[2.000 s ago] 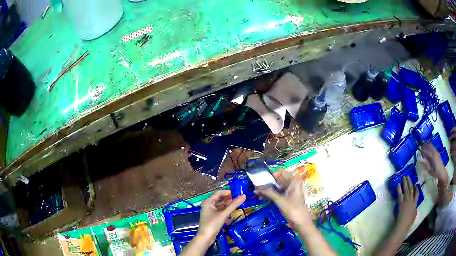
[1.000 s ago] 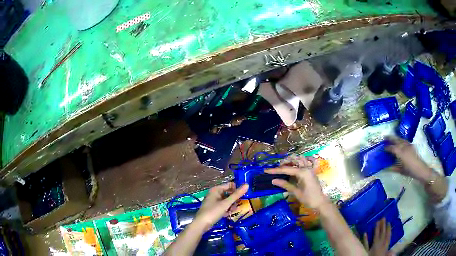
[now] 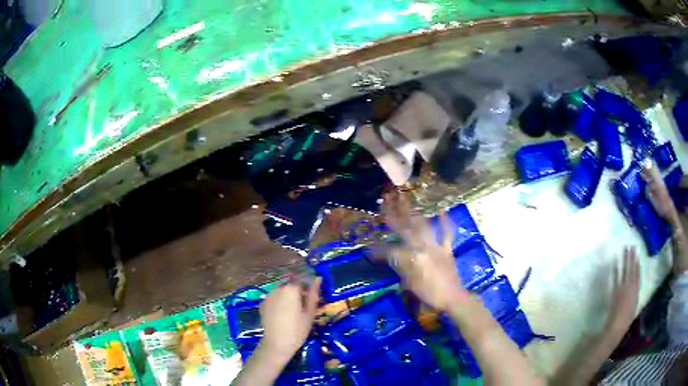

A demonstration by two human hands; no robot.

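A blue housing with a dark panel in its recess lies in front of me. My left hand is at its left end, thumb and fingertips closed on that edge. My right hand is blurred, fingers spread, over its right end, and holds nothing that I can see. Blue housings with plain faces lie just below, nearer to me. Another housing with a dark panel is partly behind my left hand. Loose dark panels lie in a pile beyond the housing, with thin wires.
A green-topped shelf runs across the top. Under it are a parts carton, pale paper scraps and dark bottles. More blue housings lie right of my right hand. A neighbour's hands and scattered housings are at the right.
The panel, held above the housing two seconds ago, now lies in its recess. My right hand has come off it and its fingers have spread. Several housings now lie by my right arm.
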